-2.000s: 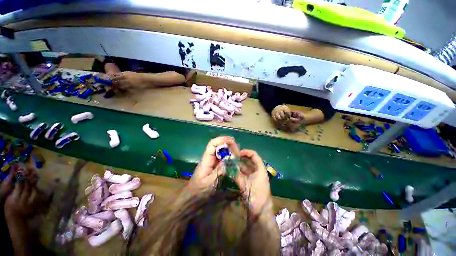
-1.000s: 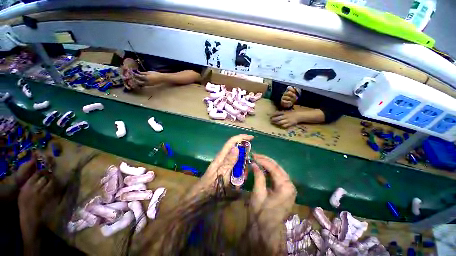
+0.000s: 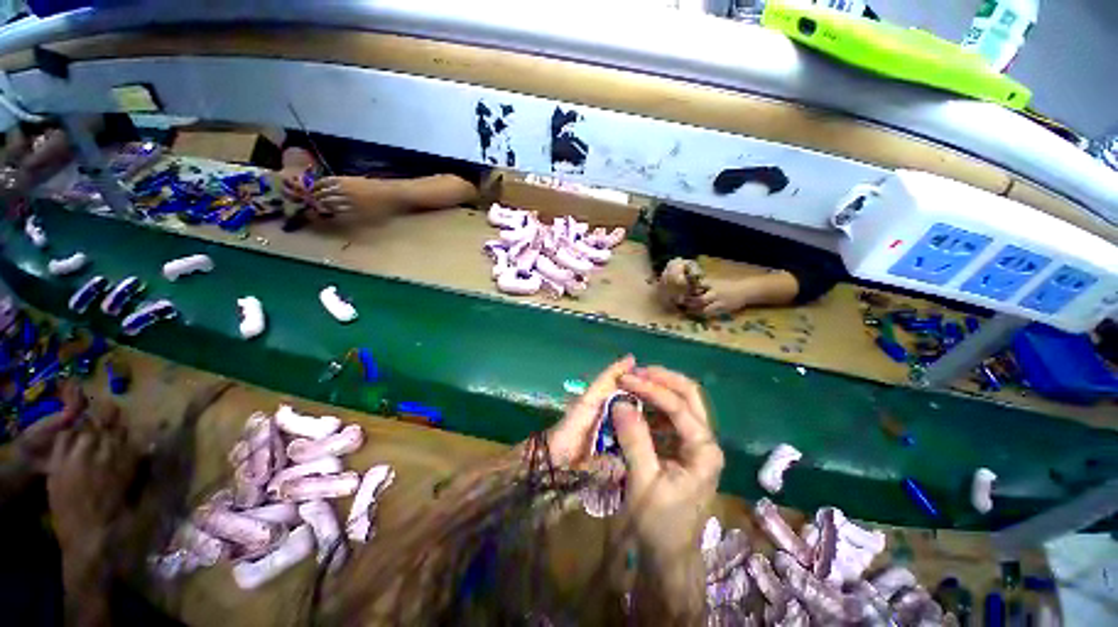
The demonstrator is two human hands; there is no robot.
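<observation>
My left hand point(image 3: 574, 431) holds a part-assembled unit point(image 3: 603, 429), a pale pink shell with something blue inside, above the near edge of the belt. My right hand point(image 3: 668, 447) is at the same unit, its thumb pressed on the open side and its fingers curled over the top. The fingers hide most of the unit. Hair hangs in front of my forearms and blurs them. Pink shells lie in a pile point(image 3: 288, 490) left of my hands and in another pile point(image 3: 809, 570) to the right.
The green conveyor belt point(image 3: 490, 367) runs across, carrying shells point(image 3: 250, 316), part-assembled units point(image 3: 120, 295) and blue cells point(image 3: 920, 496). People's hands point(image 3: 349, 196) work beyond it; another person's hands point(image 3: 86, 459) are at left. A white power strip point(image 3: 981, 251) hangs on the overhead rail.
The blue cell, clearly visible in the shell a second ago, is now mostly covered by my right thumb and fingers, which have closed onto it. Items on the belt have shifted slightly left in view.
</observation>
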